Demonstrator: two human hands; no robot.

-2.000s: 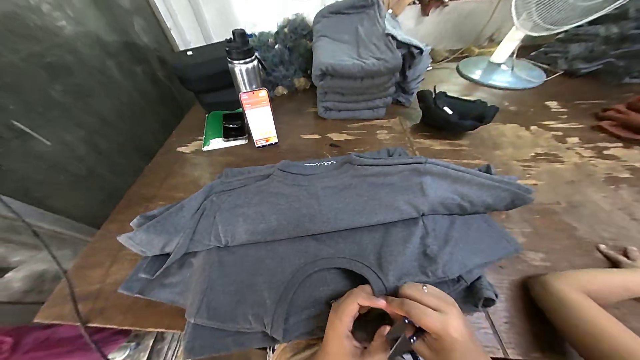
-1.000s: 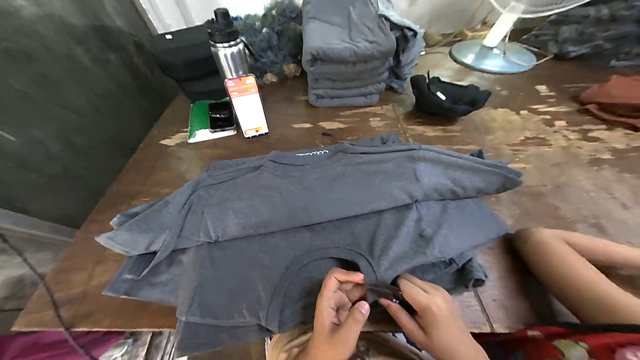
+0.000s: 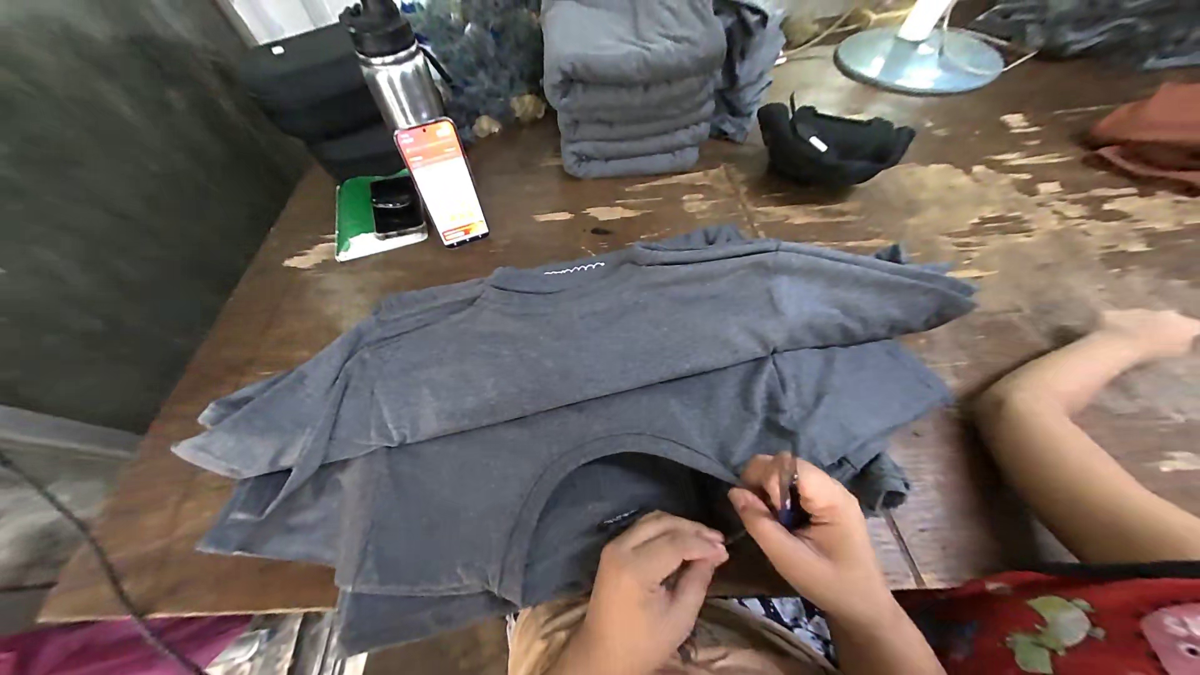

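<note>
Grey T-shirts lie overlapped on the wooden table, the nearest with its round neckline toward me. At the right side of that neckline, my right hand holds a small dark tool with metal on it, perhaps thread snips, and touches the collar edge. Just left of it, my left hand has its fingertips pinched together inside the neck opening, close to a small dark label. Whether thread or cloth is between those fingertips is too small to tell.
Behind the shirts stand a smartphone, a steel bottle, folded grey garments, a black cloth item and a fan base. Another person's arm rests on the table at right. Rust-coloured cloth lies beyond.
My hands were together at the neckline a second ago; now they are slightly apart, with the right one up at the collar's right edge. The other person's forearm has moved.
</note>
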